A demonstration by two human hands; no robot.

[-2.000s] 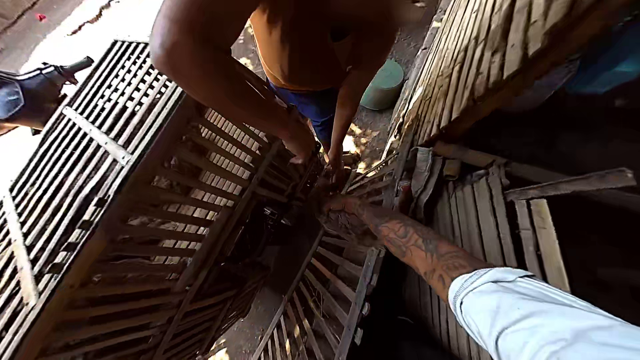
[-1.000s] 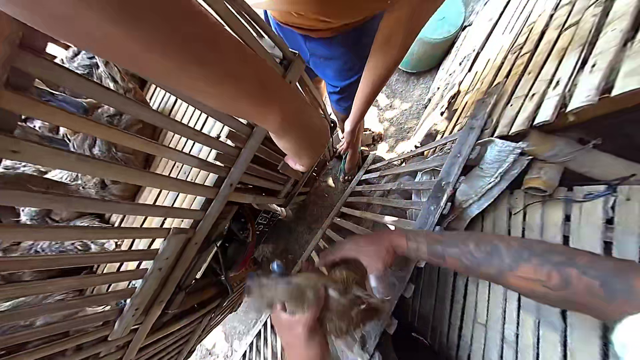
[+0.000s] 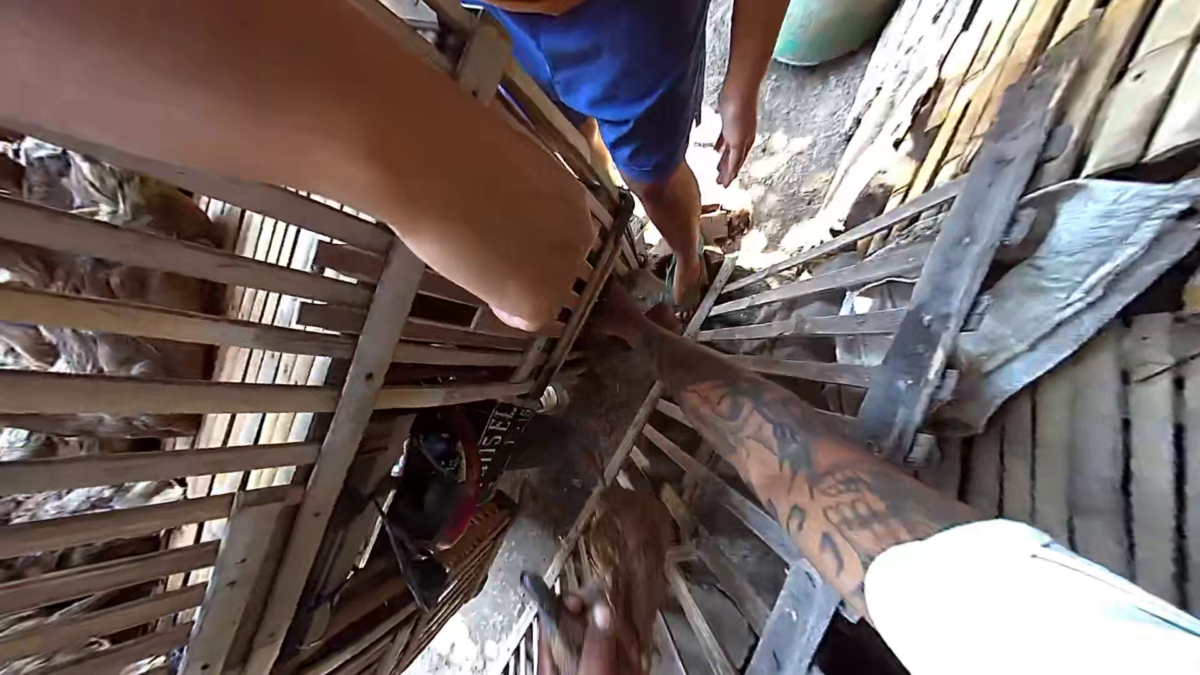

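My left hand (image 3: 589, 630) is at the bottom edge, its fingers closed around the lower part of a brown bird (image 3: 630, 553); the bird is blurred and part of it is out of view. A dark narrow thing (image 3: 538, 592) shows beside these fingers. My right hand (image 3: 626, 319), at the end of a tattooed forearm, reaches away into the shadowed gap by the upright slatted panel (image 3: 586, 305). Its fingers are blurred and partly hidden, so I cannot tell whether it holds anything. Wooden slats of an open-framed panel (image 3: 797, 326) run beneath my right forearm.
A slatted cage (image 3: 169, 328) with brown shapes behind it stands left. Another person's bare arm (image 3: 469, 187) crosses above it. A person in blue shorts (image 3: 619, 84) stands ahead, one hand (image 3: 737, 131) hanging. A grey sheet (image 3: 1078, 272) lies right; a green container (image 3: 830, 28) is beyond.
My right hand has left the bird and reached forward to the gap. The bird and my left hand are lower in view. The other person's hand near the gap has lifted away from it.
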